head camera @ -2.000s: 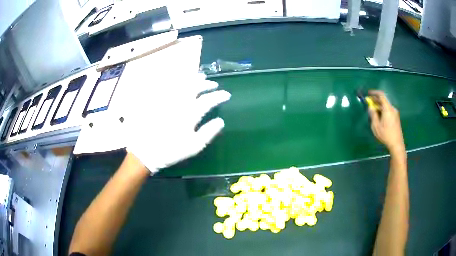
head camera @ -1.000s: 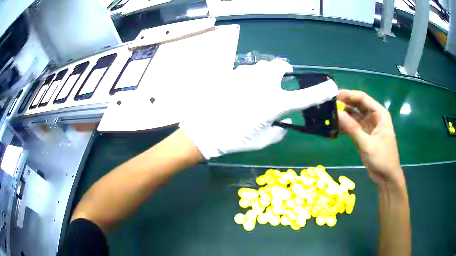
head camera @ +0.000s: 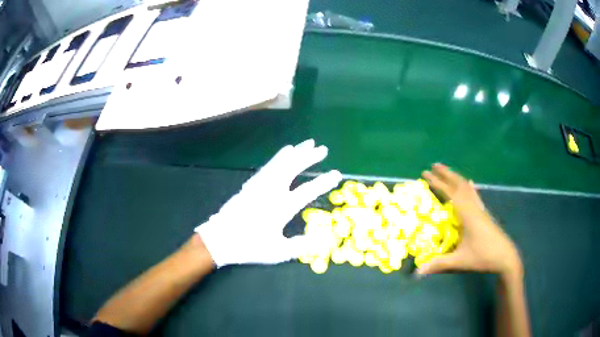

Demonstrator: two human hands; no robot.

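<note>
A pile of small yellow plugs [head camera: 381, 227] lies on the dark-green bench in front of the belt. My left hand [head camera: 266, 210], in a white glove, is at the pile's left edge with fingers apart. Its thumb touches or overlaps the plugs. My bare right hand [head camera: 474, 230] curves round the pile's right edge, thumb low and fingers at the top. Neither hand visibly lifts anything. A black phone frame [head camera: 581, 143] with a yellow plug lies on the belt at the far right.
The white carrier board [head camera: 217, 72] holds black frames at upper left and overhangs the belt. The glossy green belt [head camera: 395, 118] runs beyond the pile. A crumpled clear bag [head camera: 339, 22] lies behind it. A pale post [head camera: 552, 39] stands at upper right. Metal machinery [head camera: 39, 217] is at left.
Both hands have come down from the belt to either side of the pile. The black frame my left hand held a second ago is no longer in it. The view has shifted downward.
</note>
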